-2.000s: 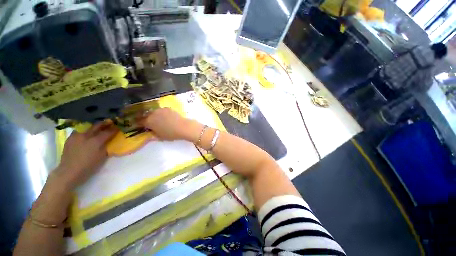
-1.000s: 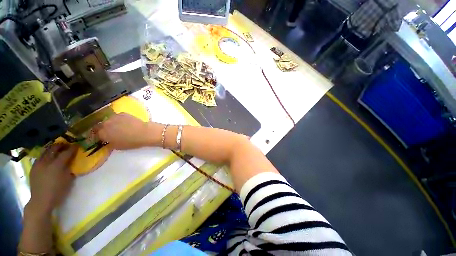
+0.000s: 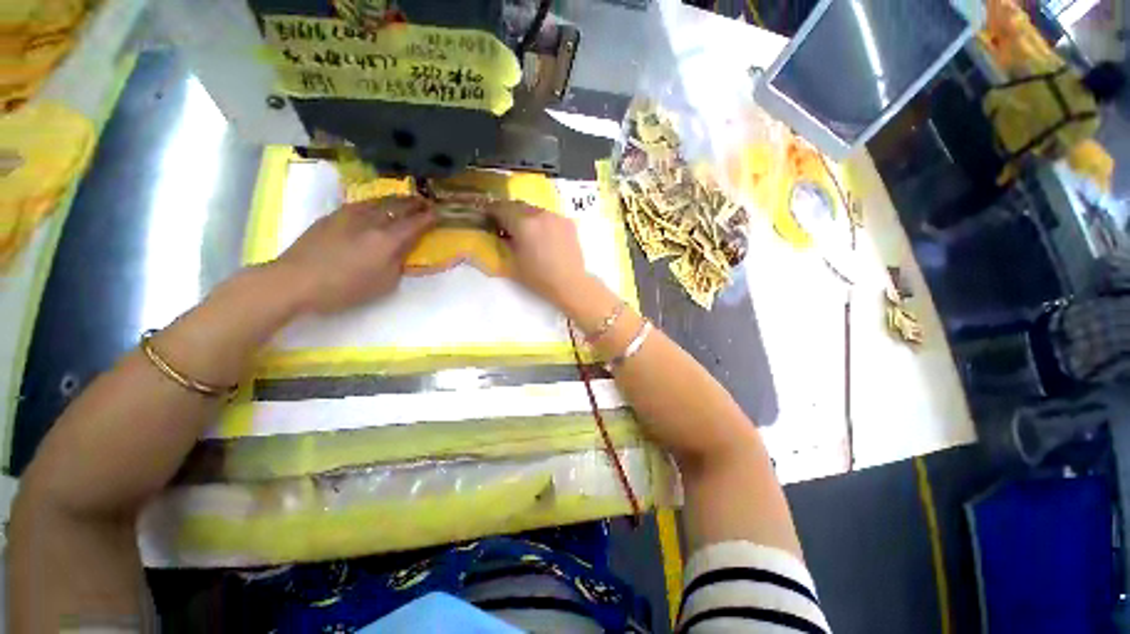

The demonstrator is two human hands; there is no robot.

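A yellow fabric panel (image 3: 456, 253) lies on the white template (image 3: 409, 316) under the machine head (image 3: 372, 118). A small tan label (image 3: 462, 216) lies across the panel between my hands. My left hand (image 3: 363, 251) is at the left, its fingertips gripping at the panel and the label's left end. My right hand (image 3: 540, 251) is at the label's right end with curled fingers. A red-dark cord (image 3: 597, 403) runs from beneath my right hand towards my waist; the snips' blades are hidden by the hand.
A label pile (image 3: 682, 223) in clear plastic lies right of the template. A whitish tape roll (image 3: 812, 213) and a grey-framed screen (image 3: 864, 62) are farther right. Yellow pieces (image 3: 40, 167) are stacked at the left edge. A person's plaid sleeve (image 3: 1103, 341) shows at the far right.
The view has swung left, so the machine head and template now show centrally. Both hands stay at the panel, now at either end of the label. The dark blades seen by my right hand are out of sight.
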